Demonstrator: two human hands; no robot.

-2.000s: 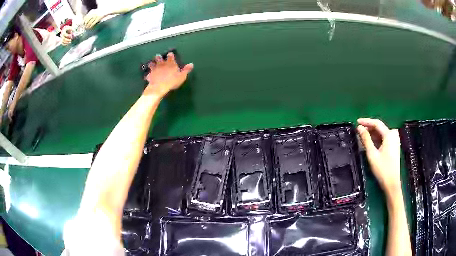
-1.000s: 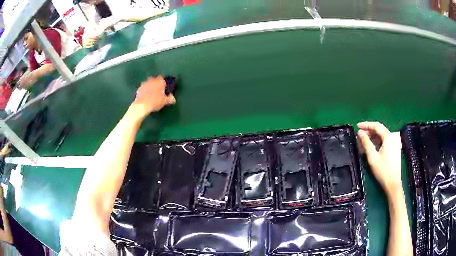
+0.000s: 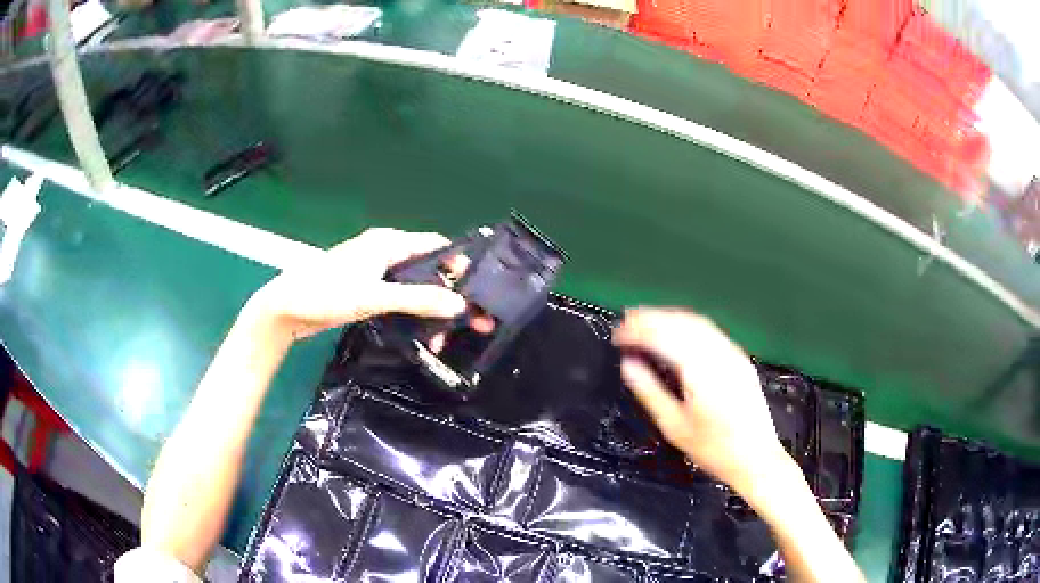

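Observation:
My left hand (image 3: 376, 279) holds a black phone housing (image 3: 510, 273) with a rectangular cut-out, tilted above the upper left part of the black blister tray (image 3: 593, 501). Its thumb lies across the housing and fingertips show through the cut-out. My right hand (image 3: 690, 382) is over the tray's upper right part, with thumb and fingers curved and a gap between them. It is slightly blurred, and I see nothing in it. The tray's lower pockets are shiny and hold no housings. The hands hide part of the top row.
The green conveyor belt (image 3: 707, 216) runs beyond the tray, with dark parts (image 3: 237, 167) at its left. A white belt edge rail (image 3: 217, 228) borders it. Another black tray or stack (image 3: 981, 512) is at the right. Red crates (image 3: 810, 68) stand across the line.
My left hand has come back from the belt to above the tray with the housing. My right hand has moved left over the tray. The view has turned.

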